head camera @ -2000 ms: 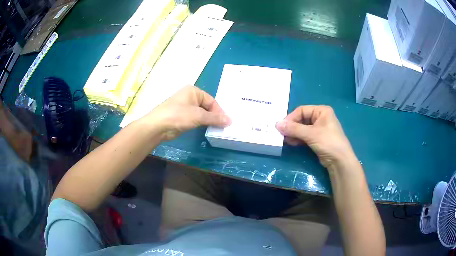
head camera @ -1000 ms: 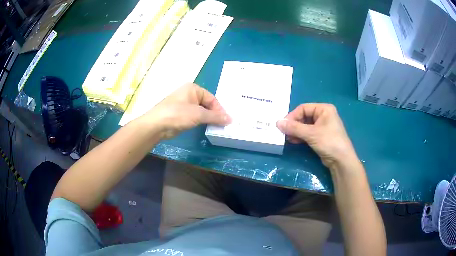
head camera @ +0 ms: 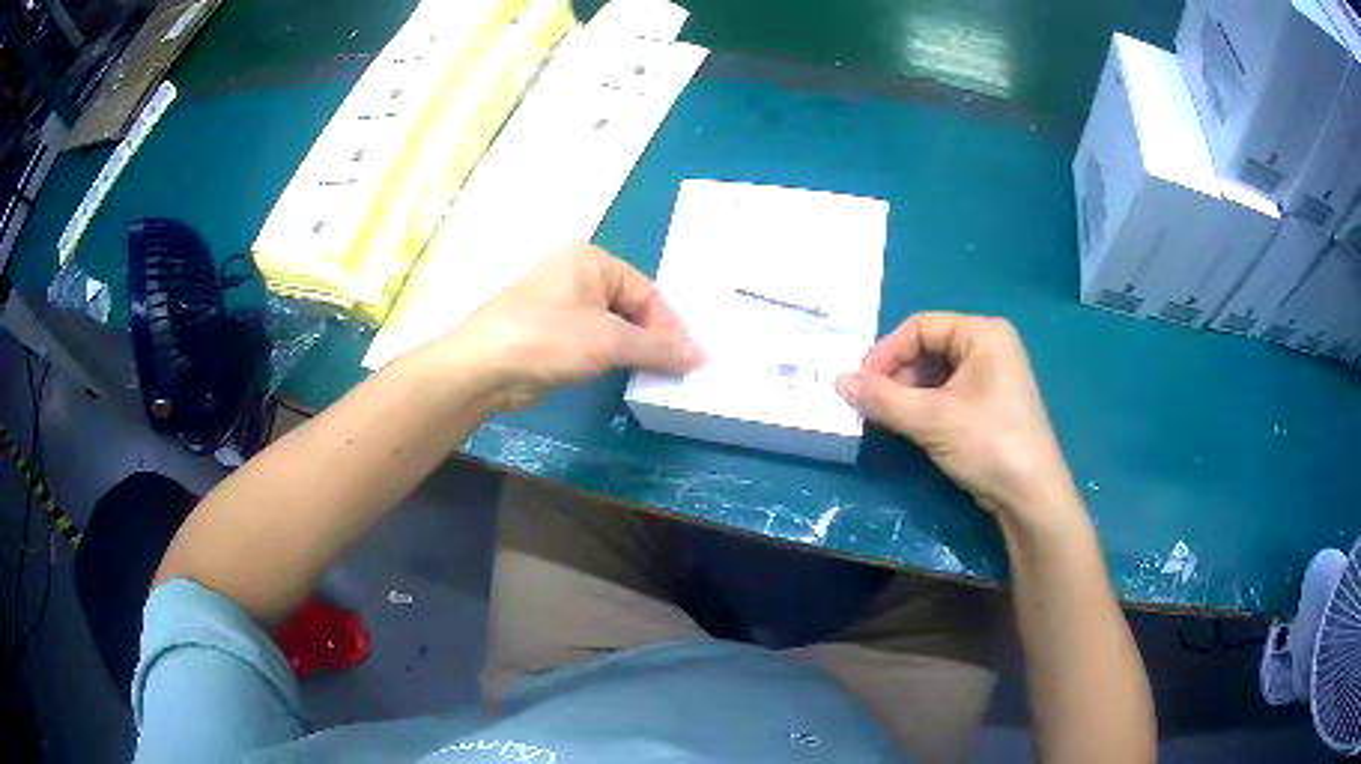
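Note:
A white product box (head camera: 779,254) lies flat on the green bench in front of me, with a line of dark print across its middle. A thin, pale label (head camera: 769,366) with small print lies over the lower part of the box top. My left hand (head camera: 620,321) pinches the label's left end between thumb and finger, at the box's left edge. My right hand (head camera: 933,391) pinches its right end at the box's right edge. The label's own edges are hard to make out against the white box.
A thick stack of label sheets (head camera: 358,164) with yellow sides lies at left, beside a loose label sheet (head camera: 545,187). White stacked boxes (head camera: 1179,224) stand at right. A dark blue fan (head camera: 179,321) is at the left, a white fan (head camera: 1336,642) at the lower right of the bench (head camera: 985,179).
The other person at the left edge has gone out of view. The view has shifted slightly. Both hands keep nearly the same pinch at the box's sides.

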